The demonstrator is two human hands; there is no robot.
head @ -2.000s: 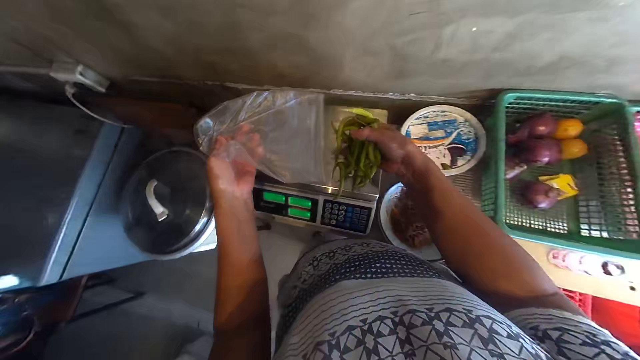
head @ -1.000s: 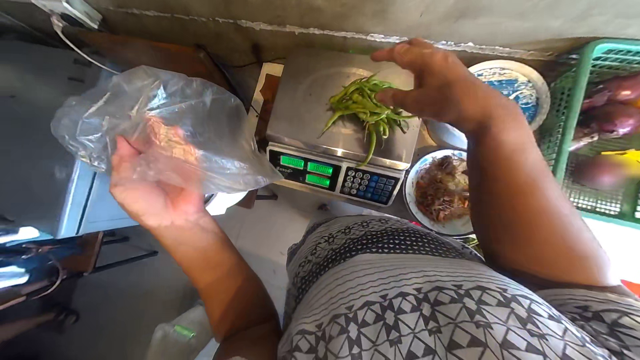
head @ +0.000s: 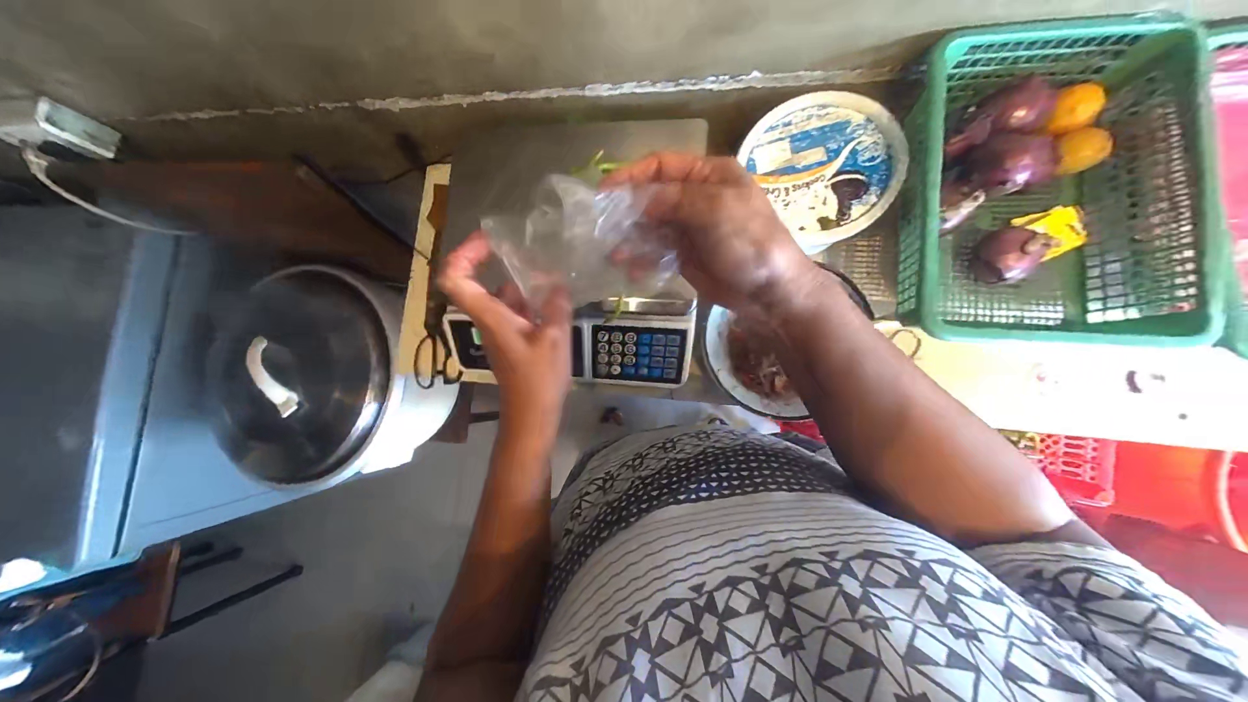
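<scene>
A clear plastic bag (head: 575,239) is bunched between my two hands above the digital weighing scale (head: 639,353). My left hand (head: 517,312) grips the bag's left side, thumb and fingers pinched on the film. My right hand (head: 712,224) is closed on the bag's right side, its fingers partly blurred. Bits of the green chili peppers (head: 600,164) show past my right hand over the steel pan of the scale; most of them are hidden by the hands and bag. The left part of the scale's display is behind my left hand.
A lidded pot (head: 317,380) stands left, with black scissors (head: 432,359) beside the scale. To the right are a round tub (head: 824,161), a bowl of dried-looking food (head: 751,366) and a green plastic basket (head: 1072,331) holding eggplants (head: 1014,161) and yellow-orange produce (head: 1077,107). A wall runs behind.
My left hand has brought the bag rightward over the scale. My right hand, over the peppers on the pan a second ago, now holds the bag too. The view has shifted.
</scene>
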